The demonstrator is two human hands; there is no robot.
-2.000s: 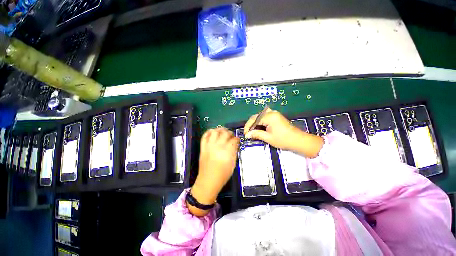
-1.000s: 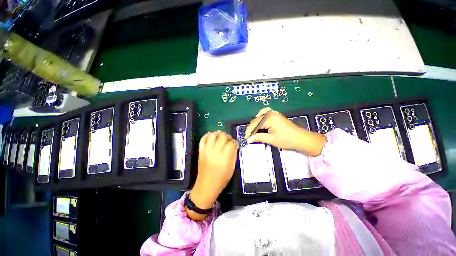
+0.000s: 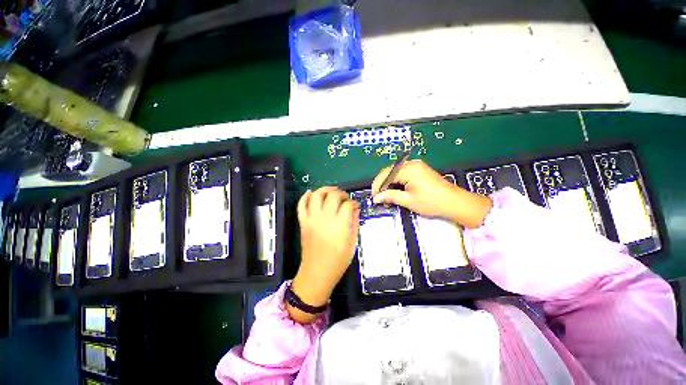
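A phone back cover (image 3: 383,254) lies in the left end of a black foam tray (image 3: 498,284) in front of me. My right hand (image 3: 418,192) holds dark tweezers (image 3: 393,171), their tip side down at the cover's camera end. My left hand (image 3: 329,227) rests at the cover's upper left edge, fingers bent; its fingertips are too blurred to tell whether they pinch anything. Several more covers lie to the right in the same tray, one partly behind my right hand. A white strip with blue dots (image 3: 377,135) lies beyond the tray among tiny pale rings.
Another black tray of covers (image 3: 171,278) stands at the left, overlapping a tray beneath it. A blue bin (image 3: 326,46) with clear film sits on the white board (image 3: 481,60). A yellow cylinder (image 3: 75,109) lies at upper left. More covers show at lower left.
The whole view has shifted slightly. The tweezers now stand a little more upright from my right hand. Both hands stay at the same cover's camera end.
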